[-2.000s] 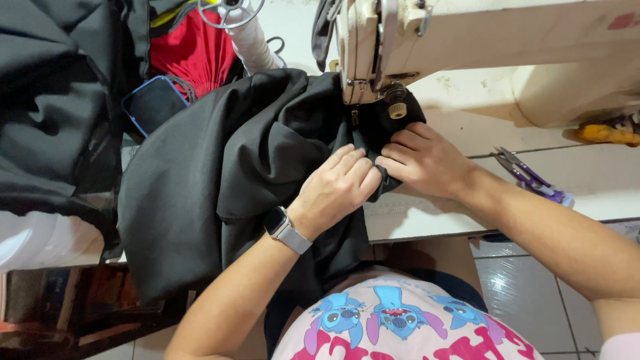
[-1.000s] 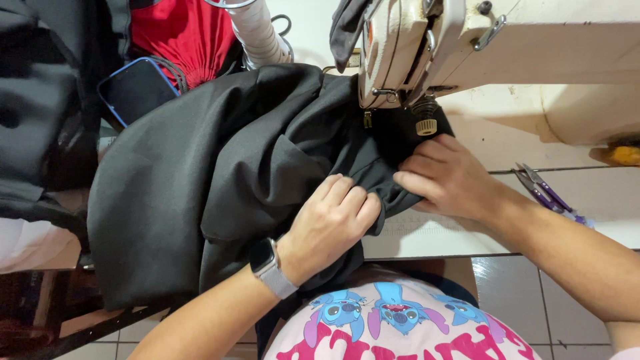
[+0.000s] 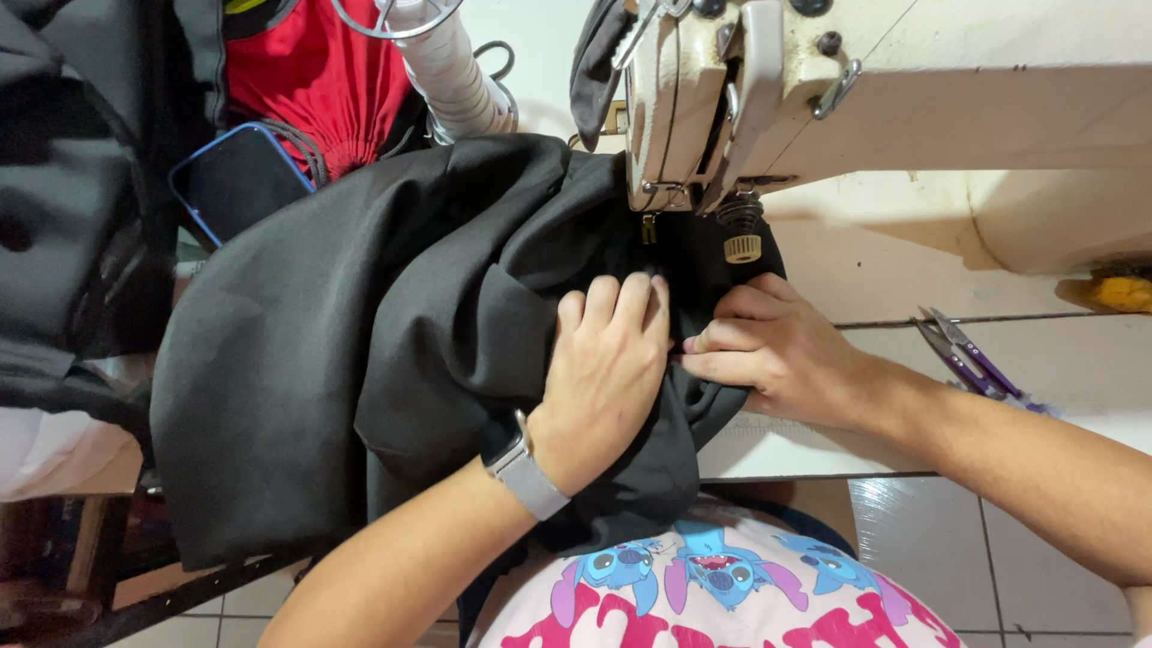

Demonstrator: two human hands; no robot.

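Note:
Black fabric (image 3: 270, 360) lies bunched over the table, with one part of it beneath the presser foot (image 3: 649, 229) of a cream sewing machine (image 3: 702, 99). My left hand (image 3: 612, 369), with a watch (image 3: 522, 468) at the wrist, rests on the folds just in front of the foot, its fingertips curled into the cloth. Close beside it on the right, my right hand (image 3: 765, 351) pinches the fabric near its right edge, below the tension knob (image 3: 742, 248). The needle tip cannot be made out.
Purple thread snips (image 3: 976, 360) lie on the table beyond my right forearm. A blue-cased phone (image 3: 238, 180), a red drawstring bag (image 3: 315, 81) and a white-wrapped thread stand (image 3: 454, 76) are behind the fabric. More dark cloth (image 3: 72, 198) is piled at the left.
The view has shifted and come closer to the machine. Both hands stay on the black fabric in front of the presser foot; my left hand's fingers have moved nearer to my right hand than one second ago.

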